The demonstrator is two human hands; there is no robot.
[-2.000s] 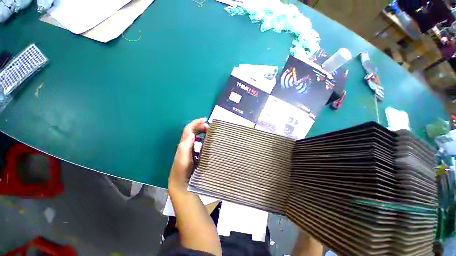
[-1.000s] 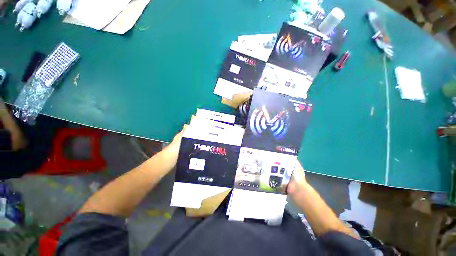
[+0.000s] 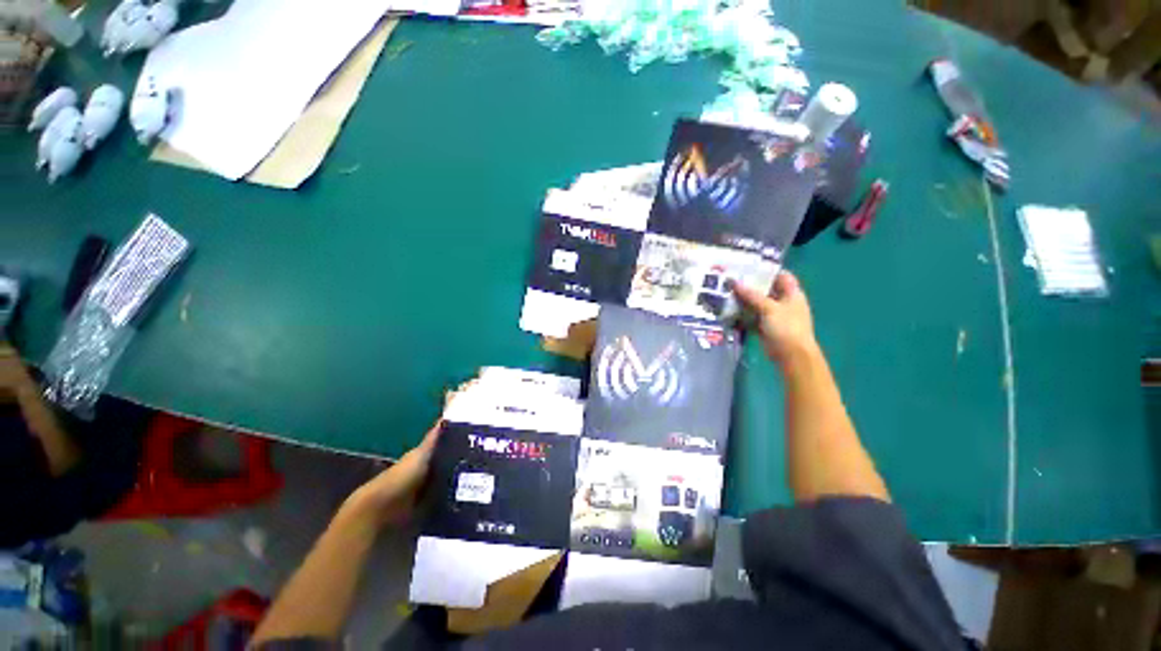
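A near stack of flat box blanks (image 3: pixel 509 471), printed side up, lies at the table's front edge against my body. My left hand (image 3: pixel 414 471) holds its left edge, the fingers partly hidden. A second pile of box blanks (image 3: pixel 586 261) lies just beyond it on the table. My right hand (image 3: pixel 779 312) is at the right edge of that far pile, fingers on its product photo panel. Whether it grips a blank or only touches it cannot be told. Both show black panels, "THINK" lettering and a coloured wave logo.
Behind the far pile are a white cylinder (image 3: pixel 830 109), a red tool (image 3: pixel 866 209) and green shredded filler (image 3: pixel 713 45). A wrapped white pack (image 3: pixel 1064 252) lies right. White sheets (image 3: pixel 255 76) and a bubble-wrapped strip (image 3: pixel 121 299) lie left. A person's arm (image 3: pixel 38 407) shows at far left.
The near stack, earlier seen edge-on and tilted, was turned printed side up and now lies close to the far pile. My right hand moved from its right edge up to the far pile.
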